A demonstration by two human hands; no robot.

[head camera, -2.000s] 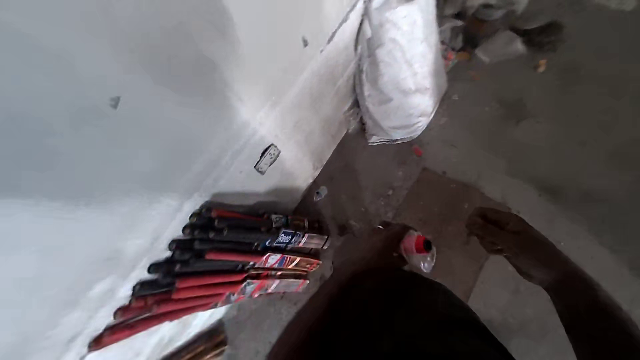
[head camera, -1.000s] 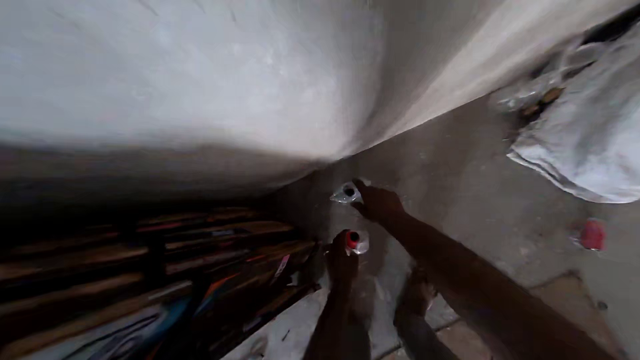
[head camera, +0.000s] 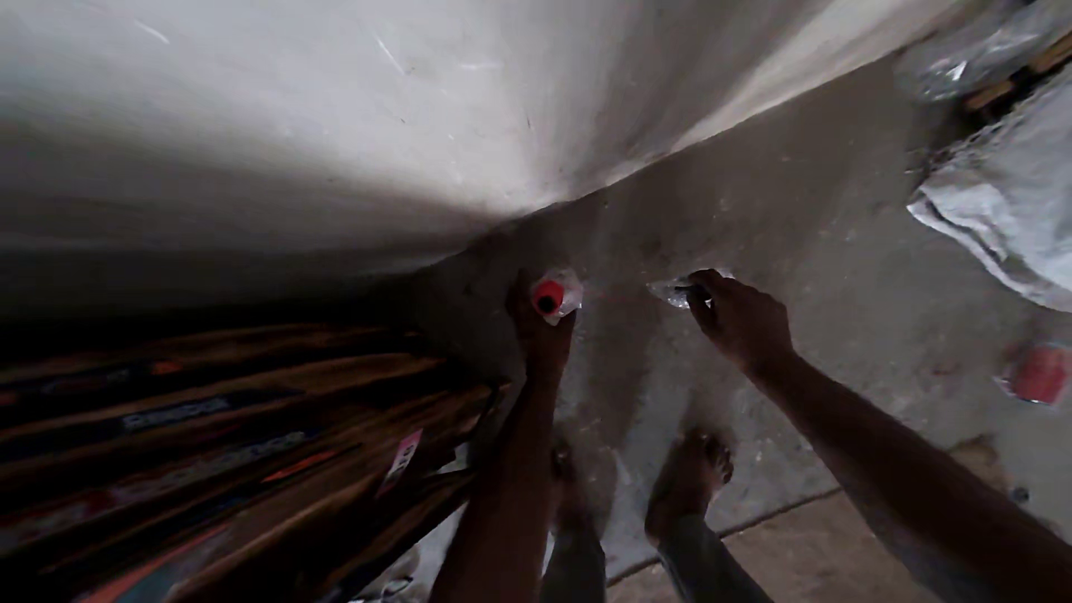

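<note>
My left hand [head camera: 543, 331] is closed around a red roll [head camera: 548, 296] with a dark centre, wrapped in clear plastic; it may be a grip or tape roll. To its right, my right hand [head camera: 741, 322] pinches a small piece of clear plastic wrap [head camera: 670, 292] with something dark by the fingertips. Both hands are low over the grey concrete floor, close to the wall. Wooden bats [head camera: 276, 419] with printed stickers lean side by side at the lower left, beside my left forearm.
A white woven sack [head camera: 1005, 209] lies at the right, with clear plastic [head camera: 963, 63] beyond it. Another red roll [head camera: 1040, 373] in plastic sits on the floor near the right edge. The pale wall [head camera: 377, 109] spans the upper left. My bare feet [head camera: 691, 486] stand below my hands.
My right hand with the plastic has moved to the right, away from my left hand, since one second ago. My left hand still holds the red roll. The view swung toward the wall and bats earlier.
</note>
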